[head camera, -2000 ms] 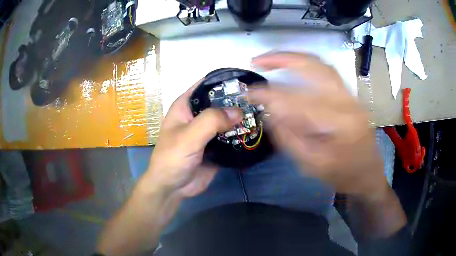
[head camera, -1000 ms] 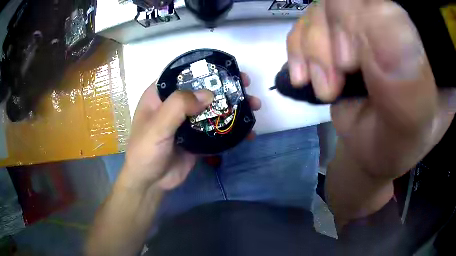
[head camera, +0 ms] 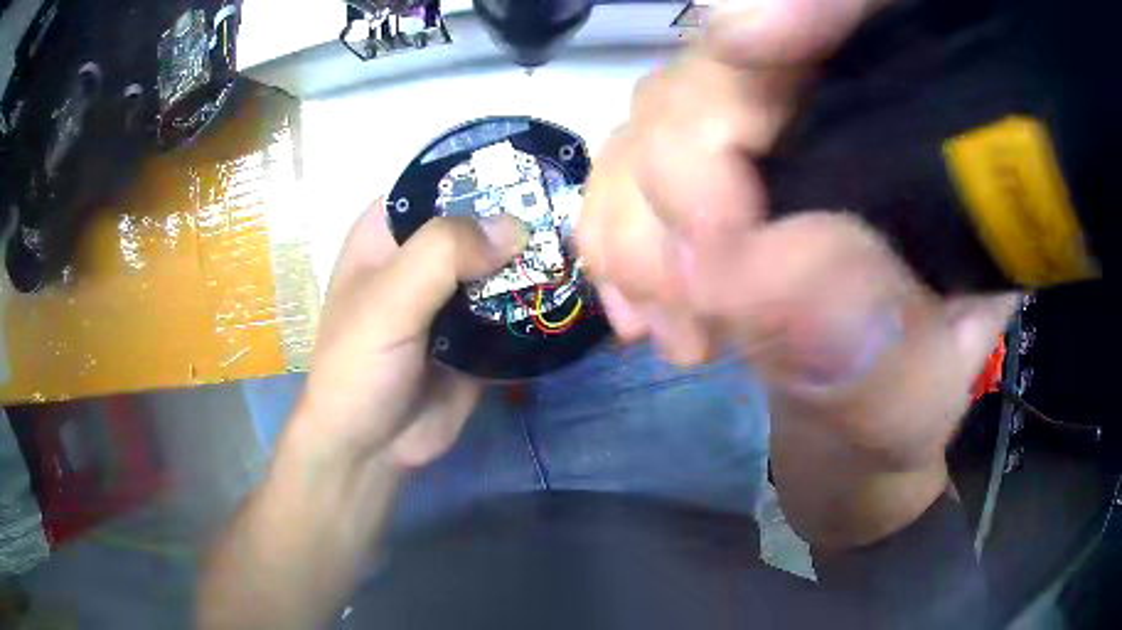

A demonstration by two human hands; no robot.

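Observation:
My left hand holds the round black housing by its left side, with the thumb on the circuit board. Red, yellow and green lead wires curve at the board's lower edge. My right hand, blurred, grips the thick black electric screwdriver with a yellow label band. Its fingers cover the housing's right side. The driver tip is hidden behind the fingers, so I cannot tell whether it touches a screw.
Black waiting assemblies cluster at the upper left, beside shiny orange-brown tape. A long white box stands at the back, with a black hanging driver above it. Part of a red tool shows at the right.
My right hand first left the housing, appeared with the driver at the right, and has now moved left to the housing's right side. My left hand still holds the housing, shifted left since the first frame.

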